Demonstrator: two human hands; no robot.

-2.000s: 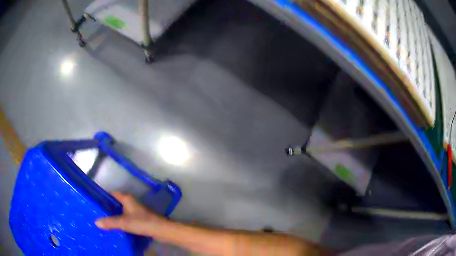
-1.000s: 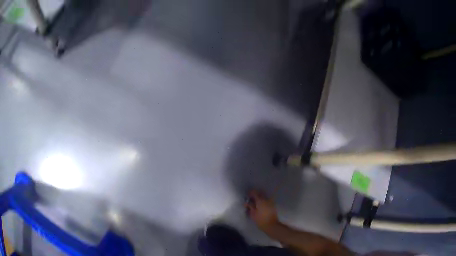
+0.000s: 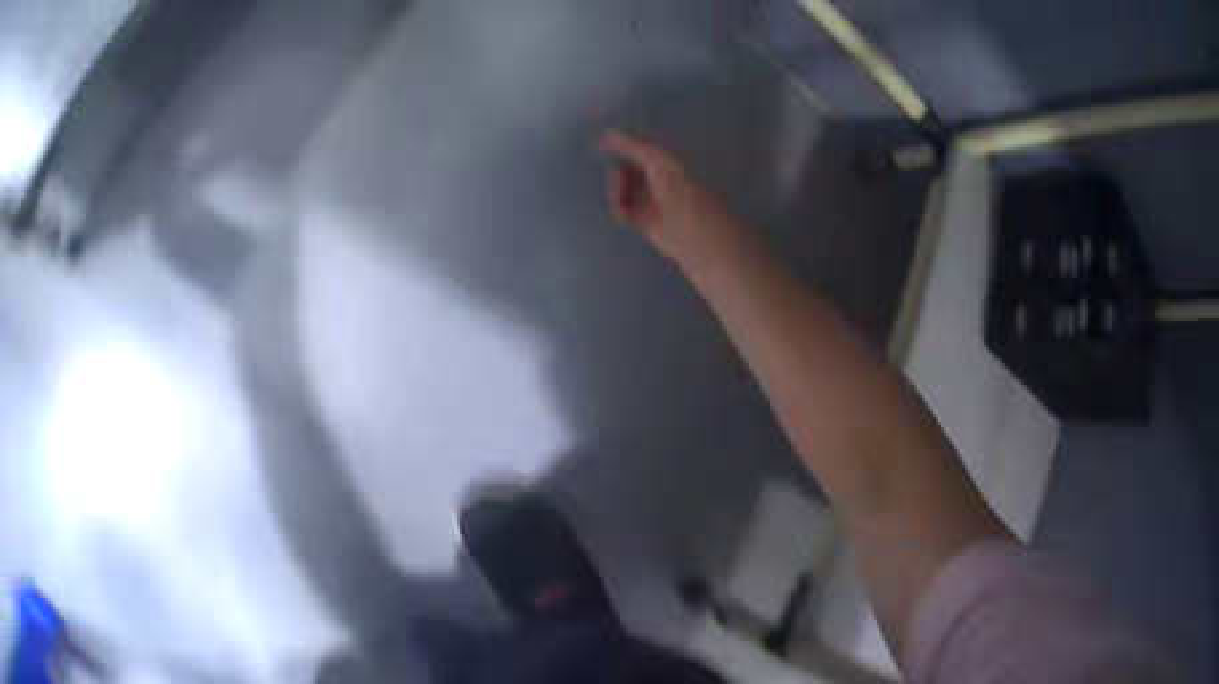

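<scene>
My right hand (image 3: 644, 194) reaches up from the lower right on a bare forearm with a light sleeve. It hangs over the grey floor (image 3: 441, 348), away from the frame and the stool. Its fingers look partly curled, with a dark reddish patch between them. Blur hides whether they hold anything. A small part of a blue stool (image 3: 38, 635) shows at the lower left edge, far from my hand. My left hand is not in view.
A dark shoe (image 3: 528, 541) stands on the floor at lower centre. A pale tubular frame (image 3: 922, 281) runs down the right, with a black slotted crate (image 3: 1069, 294) beside it. A white panel (image 3: 775, 541) and dark castor show lower down.
My right hand has let go of the blue stool and moved right, then up in the picture. The view has swung; the bench and its trays have left it, and the stool is nearly out.
</scene>
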